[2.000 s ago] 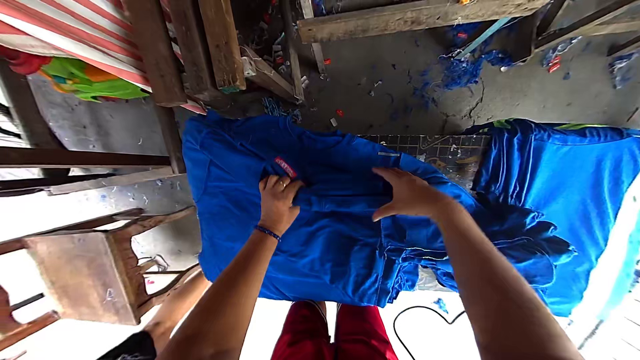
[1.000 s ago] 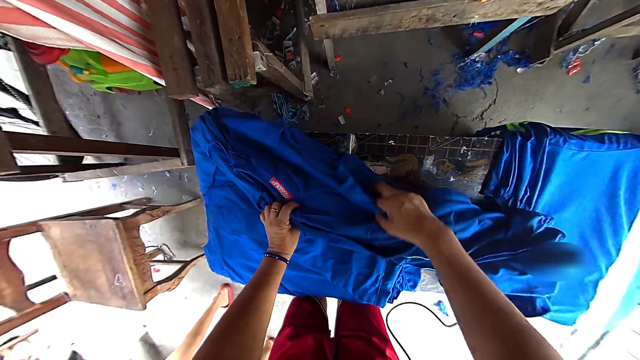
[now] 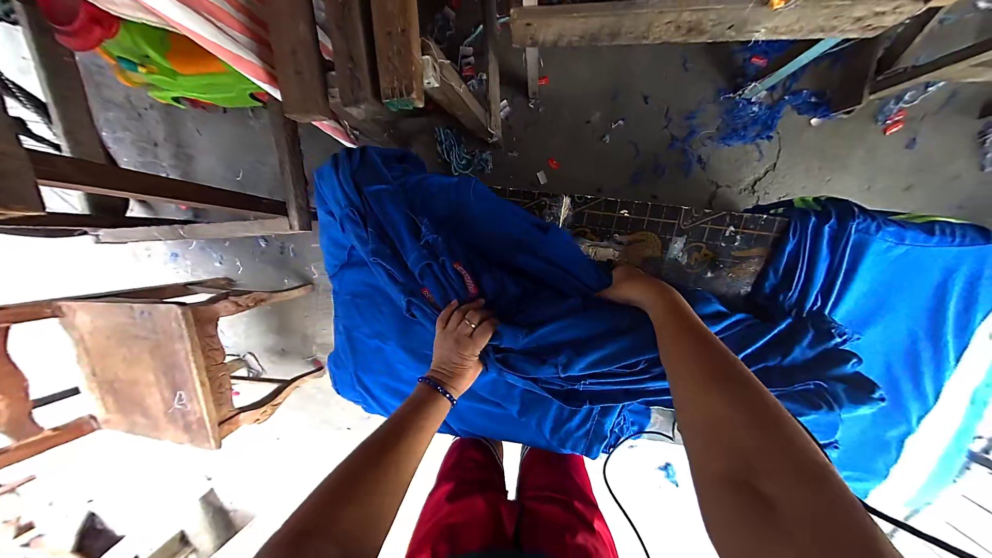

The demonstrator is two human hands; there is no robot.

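Blue garments (image 3: 387, 325) lie heaped over a surface in front of me, with loose threads on them. Small red labels (image 3: 465, 279) show on the bunched upper cloth. My left hand (image 3: 463, 345) has its fingers curled on this cloth just below the labels, a ring and a bead bracelet on it. At the right edge of the bunch my right hand (image 3: 632, 287) grips the blue fabric, its fingertips partly hidden in the folds. More blue cloth (image 3: 907, 294) with green and white parts is spread at the right.
Beyond the cloth shows a dark grid-patterned surface (image 3: 697, 240) with small items. A wooden chair (image 3: 139, 364) stands at the left. Wooden beams (image 3: 697, 23) cross the top. Blue thread scraps (image 3: 744, 120) litter the floor, and a black cable (image 3: 612, 480) loops at lower right.
My right hand has moved from on top of the cloth to its far right edge. The upper garment is more bunched, and a second red label now shows.
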